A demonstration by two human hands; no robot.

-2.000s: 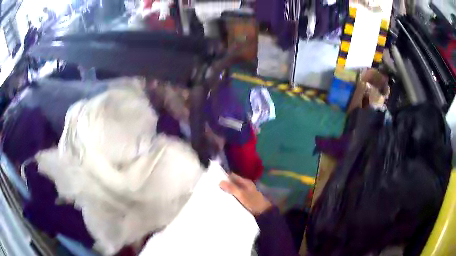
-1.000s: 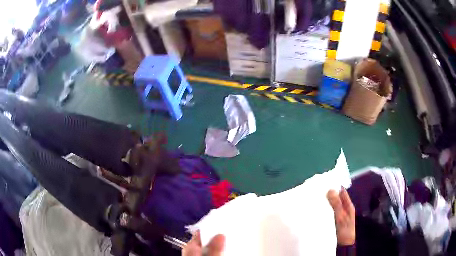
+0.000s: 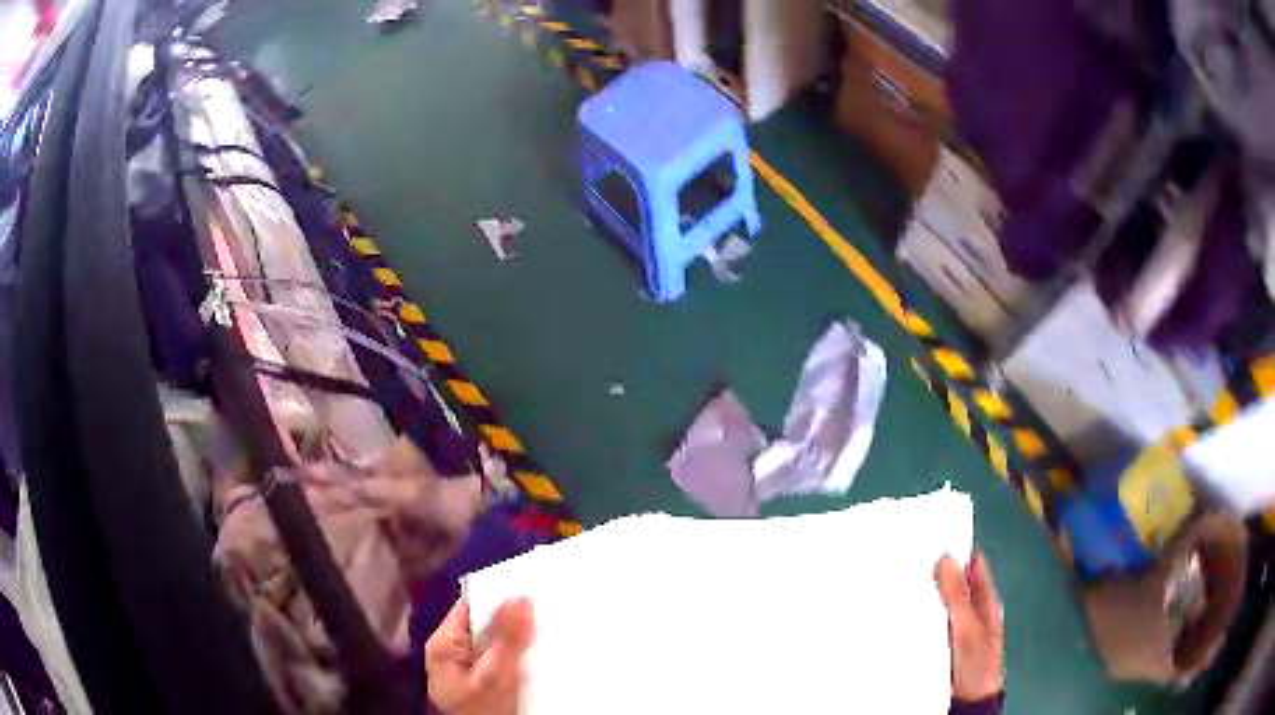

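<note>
A white rectangular stack of panels (image 3: 734,615) lies flat between my hands at the bottom middle, its near part cut off by the lower edge. My left hand (image 3: 480,659) grips its left side, thumb on top. My right hand (image 3: 972,629) grips its right side; most of its fingers' undersides are hidden. Both hands are partly cut off or covered by the stack and sleeves. I cannot tell single layers in the bright white.
A blue stool (image 3: 668,154) stands on the green floor ahead. White and greyish scraps (image 3: 832,412) lie on the floor before me. Bundled garments (image 3: 336,489) and dark rolls line the left. A cardboard box (image 3: 1168,615) and blue-yellow container (image 3: 1119,524) are at right.
My view has turned left, so the stool and scraps sit further right. The stack stays in both hands and is now held squarely in front; earlier only one hand showed on it.
</note>
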